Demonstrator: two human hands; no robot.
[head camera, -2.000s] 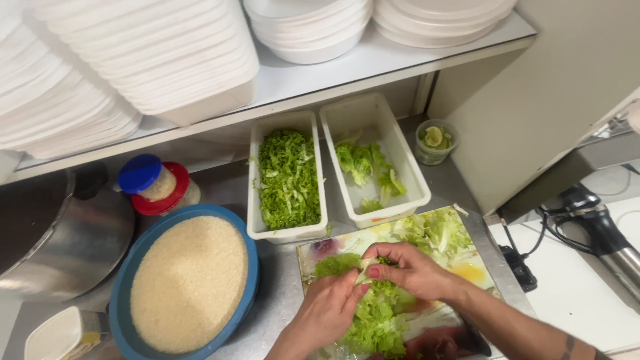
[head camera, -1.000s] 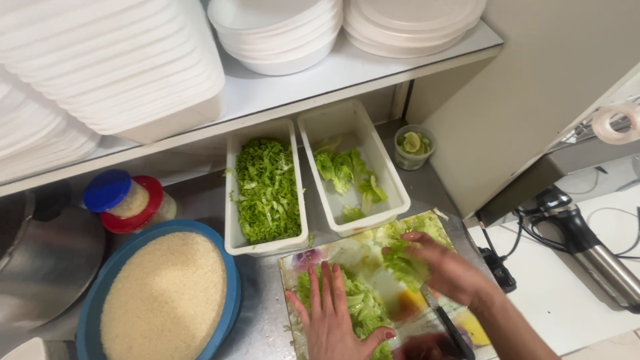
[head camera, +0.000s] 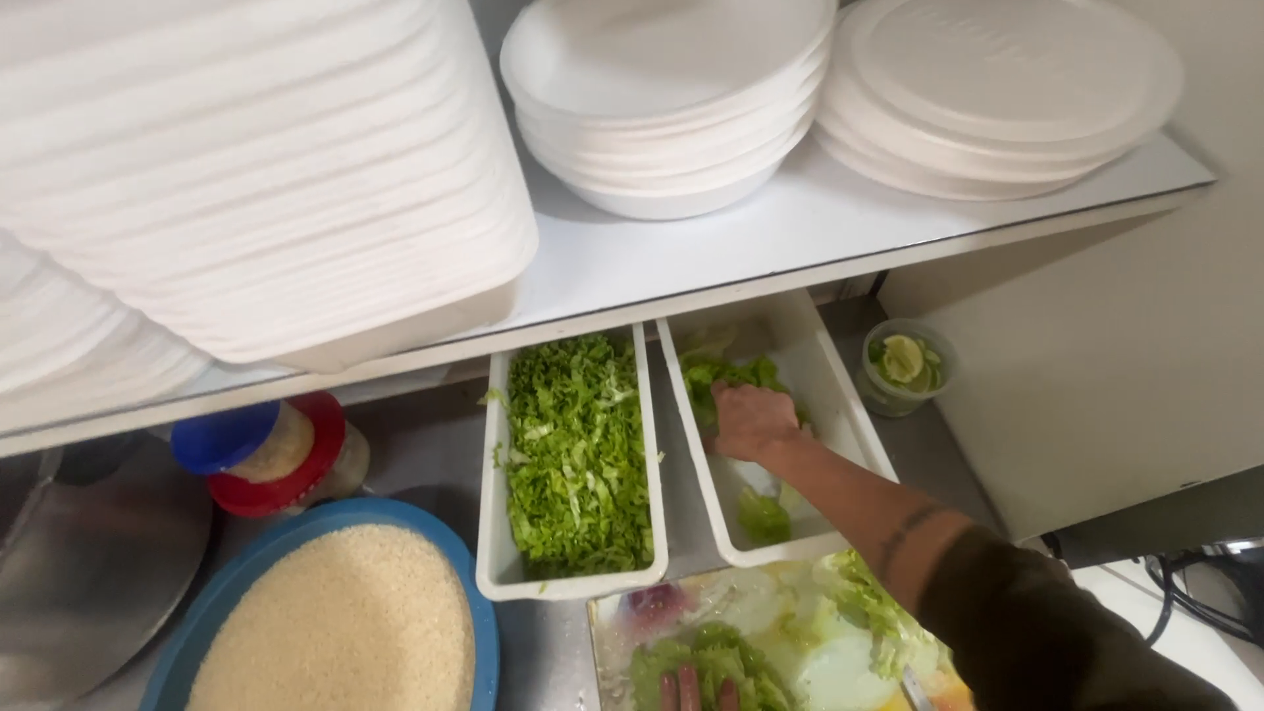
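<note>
My right hand (head camera: 755, 420) reaches into the right white plastic bin (head camera: 859, 434), its fingers at the lettuce leaves (head camera: 736, 375) there; whether they grip a leaf is hidden. Another lettuce piece (head camera: 763, 515) lies at the bin's near end. At the bottom edge, the fingers of my left hand (head camera: 696, 689) rest spread on lettuce (head camera: 736, 660) on the patterned cutting board (head camera: 617, 642); the rest of that hand is out of view. More cut lettuce (head camera: 889, 612) lies on the board's right side, beside part of a knife blade (head camera: 915, 688). The left white bin (head camera: 484, 533) holds shredded lettuce (head camera: 583, 454).
Above the bins runs a shelf (head camera: 691, 257) with stacked white foam trays (head camera: 296, 197), bowls (head camera: 671, 128) and lids (head camera: 1007, 99). A blue basin of rice (head camera: 484, 612), lidded jars (head camera: 336, 464) and a metal pot (head camera: 89, 592) stand left. A tub of limes (head camera: 904, 370) is beside the right bin.
My right hand has moved from above the cutting board into the right bin. My left hand remains on the lettuce on the board. The view has shifted, with the shelf now filling more of it.
</note>
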